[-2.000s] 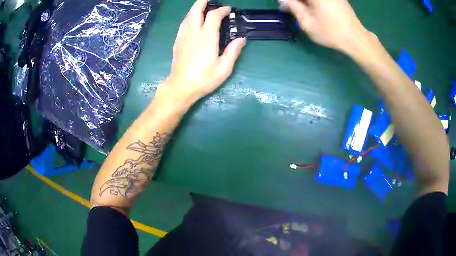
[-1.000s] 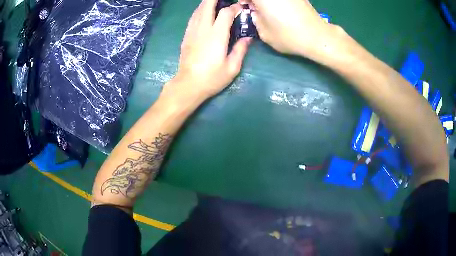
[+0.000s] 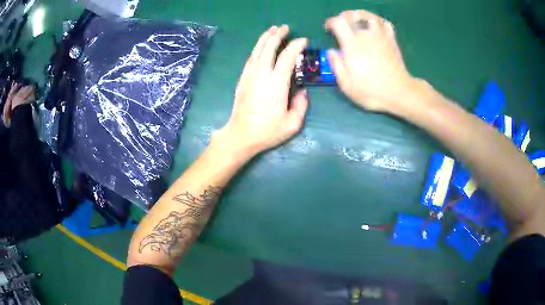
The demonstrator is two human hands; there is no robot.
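Observation:
A black device housing [image 3: 309,67] lies on the green bench top at the upper middle, between my hands. My left hand [image 3: 266,92] holds its left end, with fingers above and thumb below. Small red and light details show inside it. A blue battery pack [image 3: 327,65] shows in the housing's right part. My right hand [image 3: 369,62] lies over the pack and the housing's right end, hiding most of both. Its fingers are on the pack.
Several loose blue battery packs [image 3: 439,180] with pale strips lie at the right, partly under my right forearm. A white connector [image 3: 366,227] on red leads points left from one pack. A shiny plastic bag [image 3: 134,101] lies at the left. Another person's hand [image 3: 23,95] shows at the left edge.
The view has shifted, so things appear lower. My right hand has moved right from the housing's left end. A blue pack now shows in the housing, where none was visible before.

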